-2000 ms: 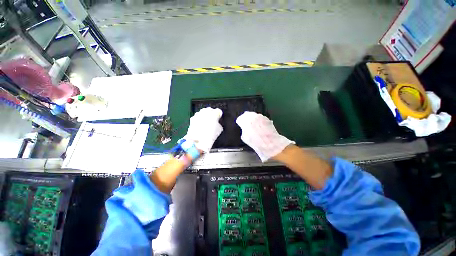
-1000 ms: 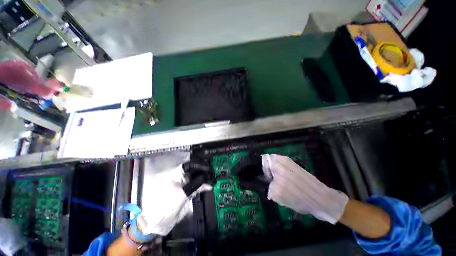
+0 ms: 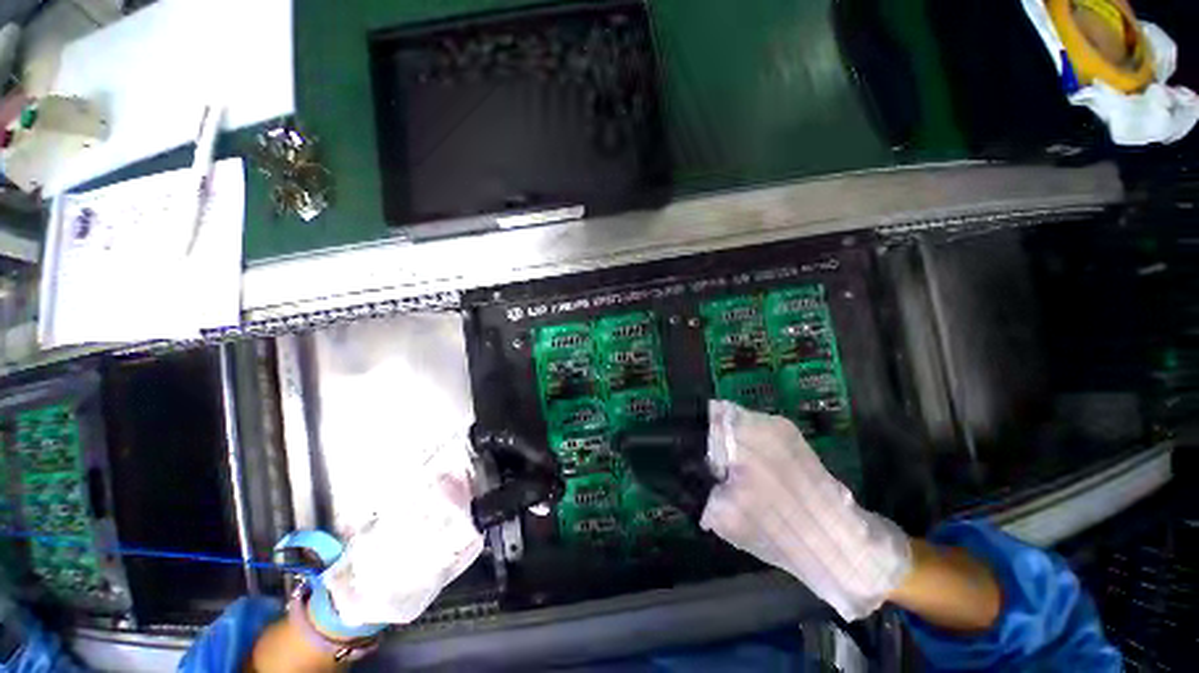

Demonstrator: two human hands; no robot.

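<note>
My left hand [image 3: 414, 539], in a white glove with a light blue wrist strap [image 3: 313, 550], holds a dark clump of small black components [image 3: 516, 476] at the left edge of the black carrier [image 3: 684, 297]. My right hand [image 3: 796, 506], also gloved, is over the middle of the carrier. Black shapes at its fingertips [image 3: 671, 458] look like more components or dark fingertips; blur hides which. Green circuit boards [image 3: 568, 358] lie in two blocks in the carrier, partly hidden by the hands. A black component tray [image 3: 506, 132] lies beyond the rail, with small dark parts inside.
A metal conveyor rail [image 3: 736, 210] runs between bench and carriers. Another carrier with green boards [image 3: 50, 487] lies at the left. White papers [image 3: 145, 250], a pen [image 3: 205, 164] and loose metallic parts [image 3: 296, 171] are left of the tray. Yellow tape [image 3: 1102, 46] lies upper right.
My hands have come back from the tray to the carrier, with black components now in the left. Since a second ago the view has shifted nearer; both hands remain over the carrier.
</note>
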